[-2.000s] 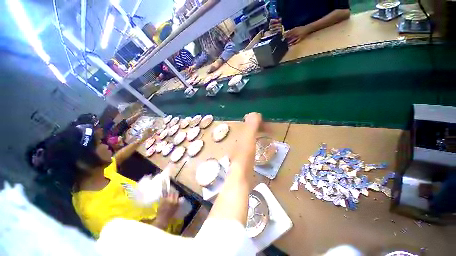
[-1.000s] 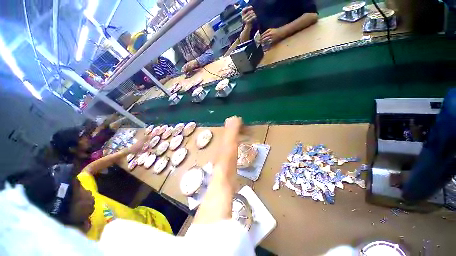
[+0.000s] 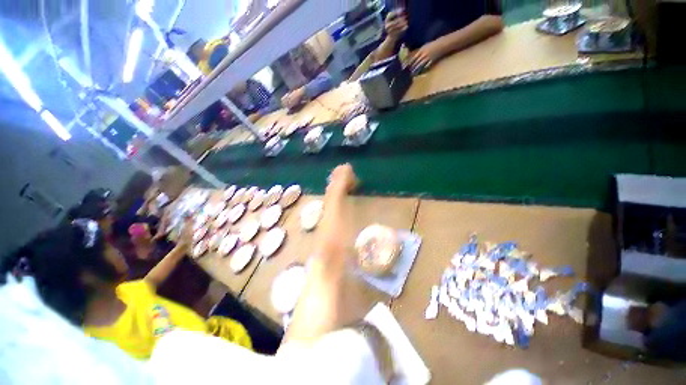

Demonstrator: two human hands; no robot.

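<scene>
My left hand is at the near edge of the green belt, small and blurred; whether it holds anything cannot be made out. My bare forearm and white sleeve cross the bench below it. A round metallic part sits on a square jig plate just right of my forearm. A nearer white plate is partly hidden by my sleeve. Another round cover lies left of my forearm. My right hand is not in view; only a white patch, perhaps my sleeve, shows at the bottom edge.
Loose blue-and-white clips lie right of the jigs, beside the screw feeder. A blue object, perhaps the screwdriver, shows at the right edge. Rows of covers lie left. A person in yellow sits left. Jigs stand across the belt.
The camera view has shifted. My left hand has moved slightly farther out and left, towards the belt. The blue object by the feeder sits lower and farther right than one second ago.
</scene>
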